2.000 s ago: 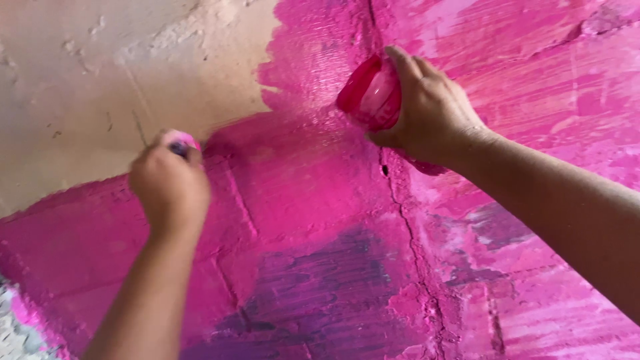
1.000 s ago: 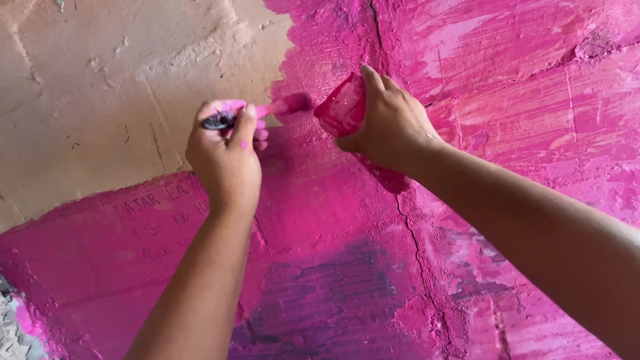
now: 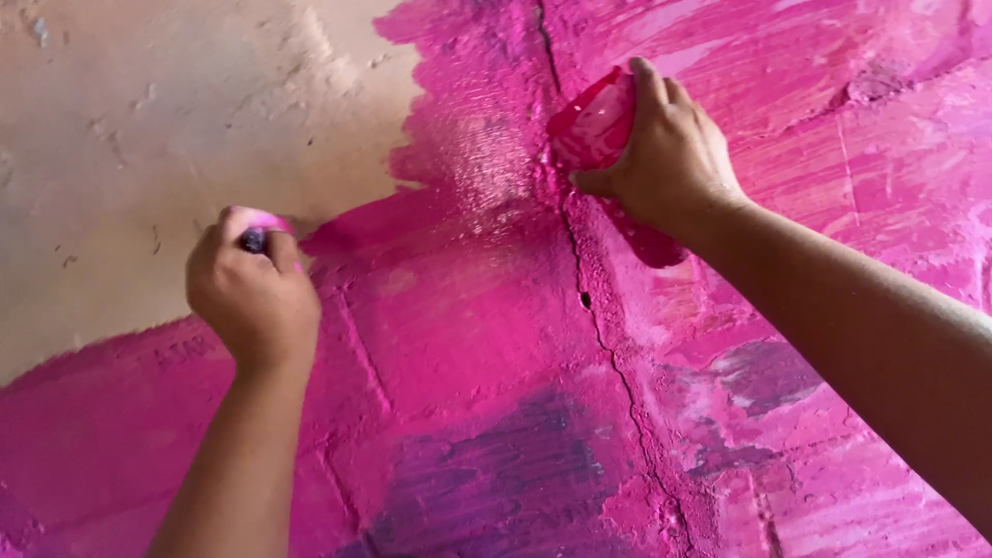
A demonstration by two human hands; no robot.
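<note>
A paintbrush handle, dark at its end and smeared with pink, is gripped in my left hand at the edge between the bare beige wall and the pink paint. The bristles are hidden or blurred beyond the fingers. My right hand holds a clear plastic container, tilted, its inside coated with pink paint, close to the crack in the wall. Wet-looking, glossy pink paint lies just left of the container.
A long crack with a small hole runs down the painted wall. A dark purple patch shows at the lower middle. Streaky pink and lilac masonry fills the right side, with a rough chipped spot at upper right.
My left hand, beside the container with the brush bristles in sight a second ago, has moved left and away from it. My right hand keeps its hold on the container.
</note>
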